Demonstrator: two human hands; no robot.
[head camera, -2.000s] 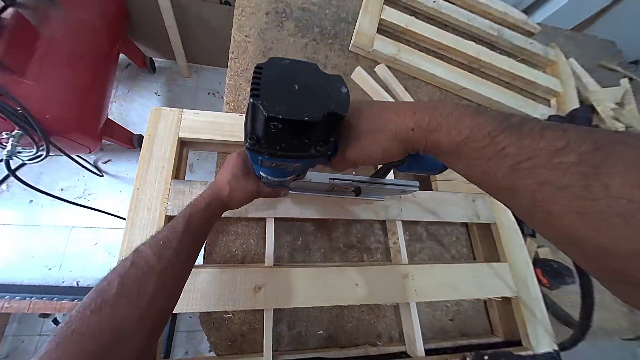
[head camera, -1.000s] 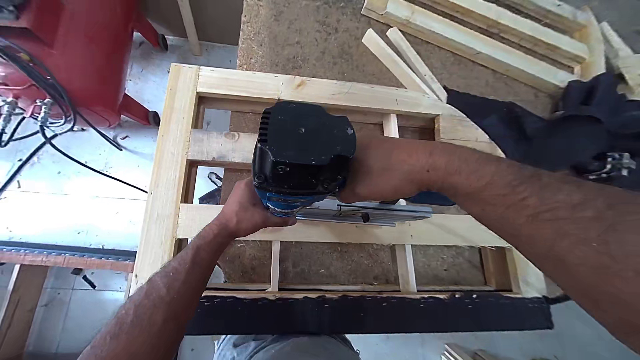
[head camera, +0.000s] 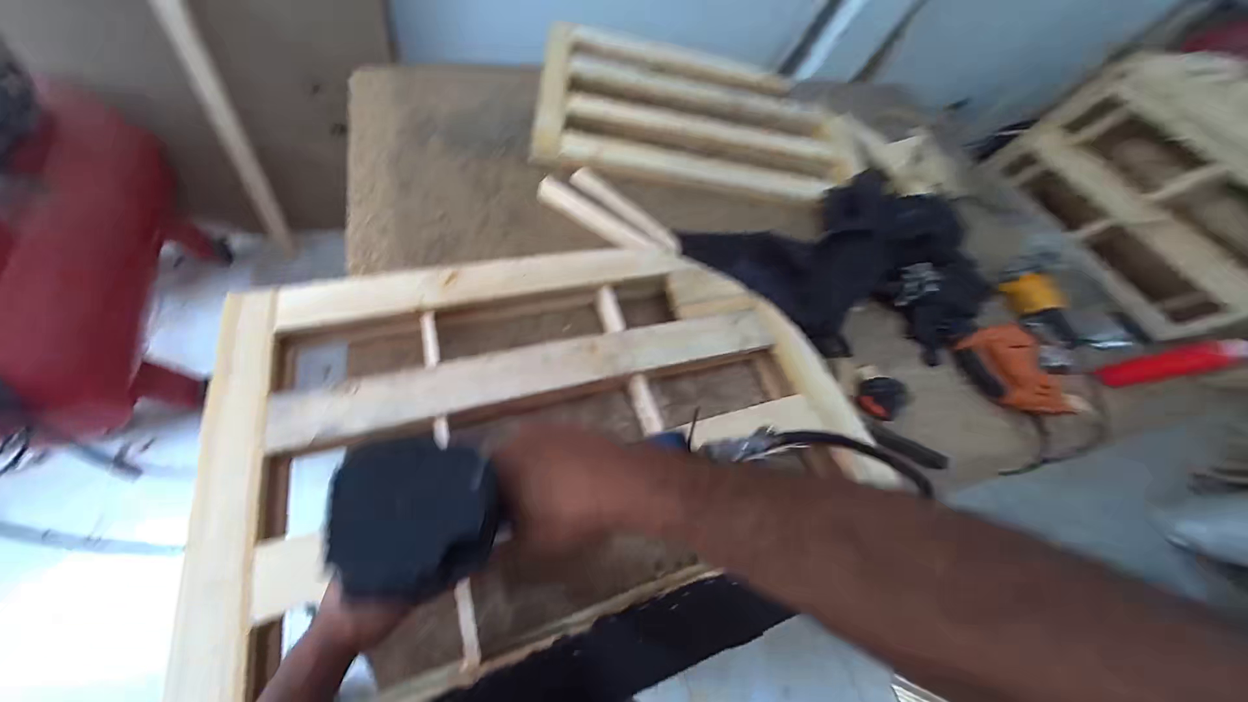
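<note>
A pneumatic nailer or stapler with a black head (head camera: 409, 517) is over the lower left part of a slatted wooden frame (head camera: 439, 288) with one curved side. My right hand (head camera: 570, 487) grips its handle from the right, blurred. My left hand (head camera: 356, 614) is closed around the tool's lower front, just under the black head; its fingers are mostly hidden. An air hose (head camera: 848, 439) runs from the handle end to the right. Black fabric (head camera: 624, 648) lies along the frame's near edge. The tool's tip is hidden.
A slatted panel (head camera: 682, 122), loose wood strips (head camera: 604, 210) and dark cloth (head camera: 829, 263) lie on the worktable (head camera: 419, 175). Right are an orange power tool (head camera: 1019, 366), a yellow tool (head camera: 1033, 292), a red-handled tool (head camera: 1170, 363) and another wooden frame (head camera: 1131, 195). A red tank (head camera: 83, 263) stands left.
Both hands and the tool have moved off the slat where they were, to lower left on the frame. The view has swung, bringing the tools at the right into sight.
</note>
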